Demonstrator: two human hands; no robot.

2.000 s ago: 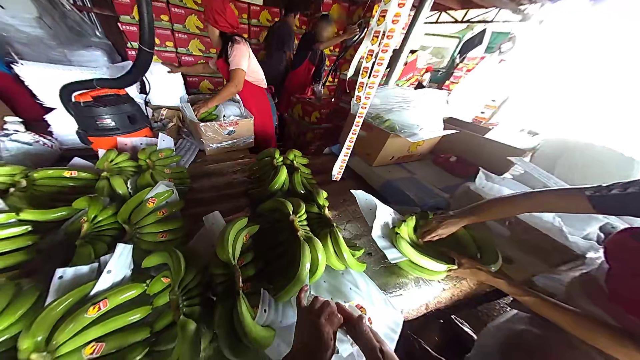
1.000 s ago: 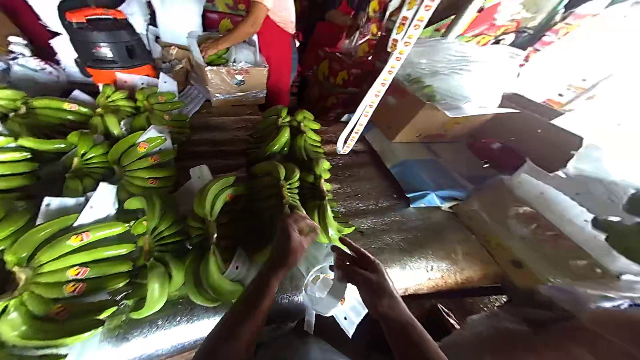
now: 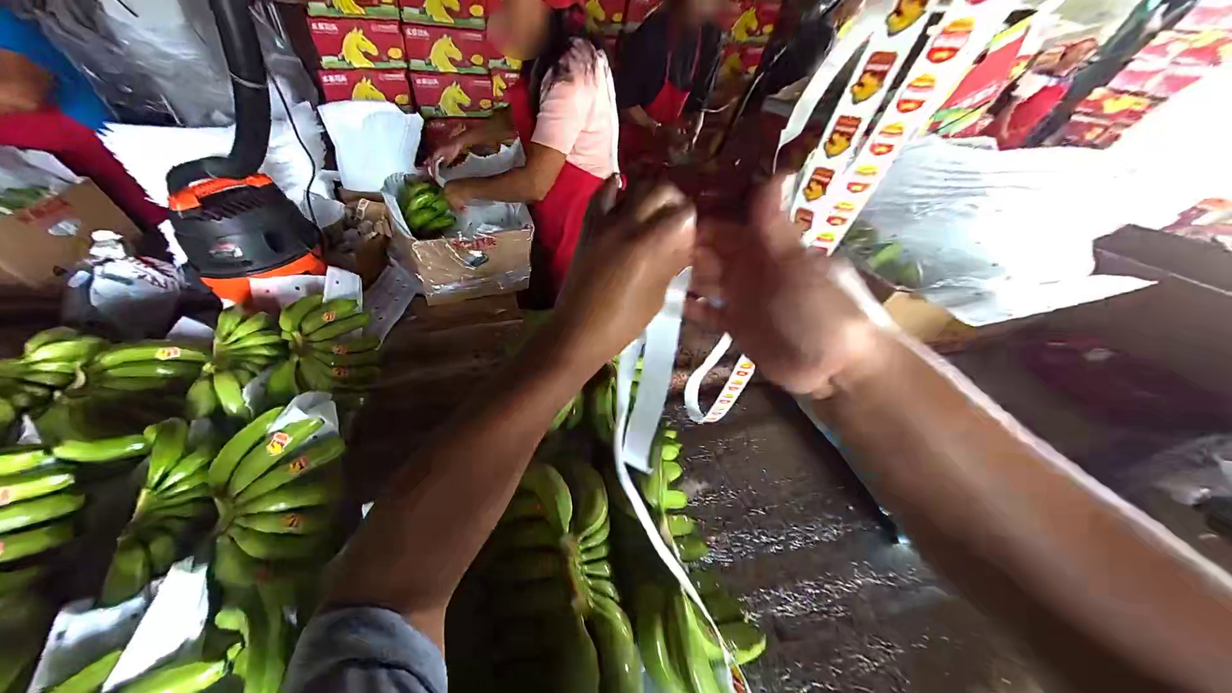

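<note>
Both my hands are raised in front of me at the hanging strips of printed stickers [image 3: 857,125]. My left hand [image 3: 640,226] is bent with curled fingers, a white backing strip [image 3: 656,375] trailing below it; blur hides its exact grip. My right hand [image 3: 784,289] is blurred beside the strips, its fingers toward my left hand; whether it holds anything cannot be told. Under my arms lie green banana bunches [image 3: 573,549] on the dark wet table [image 3: 799,520]. Banana hands with small stickers [image 3: 279,472] lie to the left, with white paper pieces [image 3: 173,616] among them.
A black and orange vacuum cleaner [image 3: 245,231] stands beyond the bananas. Behind the table a person in a red apron [image 3: 577,144] handles bananas in an open carton [image 3: 472,260]. A plastic-lined carton [image 3: 924,318] sits to the right. Stacked red cartons [image 3: 361,43] line the back.
My hands have risen from the bananas at the table to the hanging sticker strips. The view has tilted up. The other person's arms at the right, seen two seconds ago, are out of view.
</note>
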